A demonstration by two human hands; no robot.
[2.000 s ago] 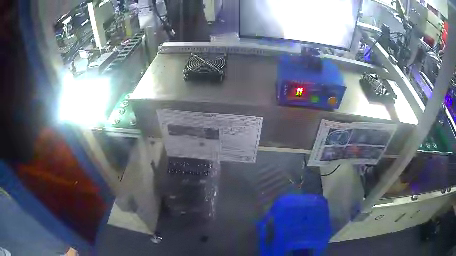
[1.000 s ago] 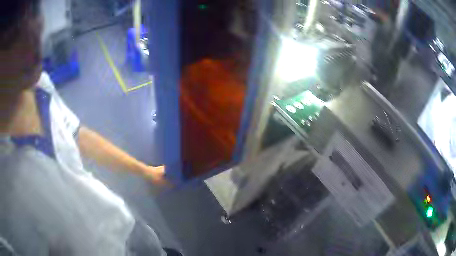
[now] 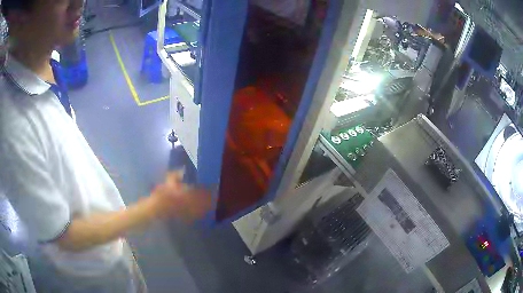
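Neither of my hands shows in the head view. Nearest in front is the enclosure door (image 3: 217, 114) with its blue frame and dark orange-red window, standing open. Right of it, round parts (image 3: 348, 135) lie in rows on the green conveyor belt (image 3: 343, 146). A bright white light (image 3: 367, 81) glares over the machine mechanism behind them. The metal cabinet top (image 3: 414, 141) carries a cooling fan (image 3: 443, 166) and a blue box (image 3: 486, 247) with red digits. The inspection monitor (image 3: 507, 166) at the right edge shows pale rings.
Another person in a white shirt (image 3: 49, 154) stands at the left, a blurred hand (image 3: 180, 197) near the door's lower edge. Blue stools (image 3: 153, 56) and a yellow floor line (image 3: 127, 74) are behind. A printed sheet (image 3: 404, 220) hangs on the cabinet front. Stacked dark trays (image 3: 330, 237) stand below.
The view first swung left from the cabinet to the door and the other person. Since then, that person's hand has come off the door's edge and the person's arm has bent.
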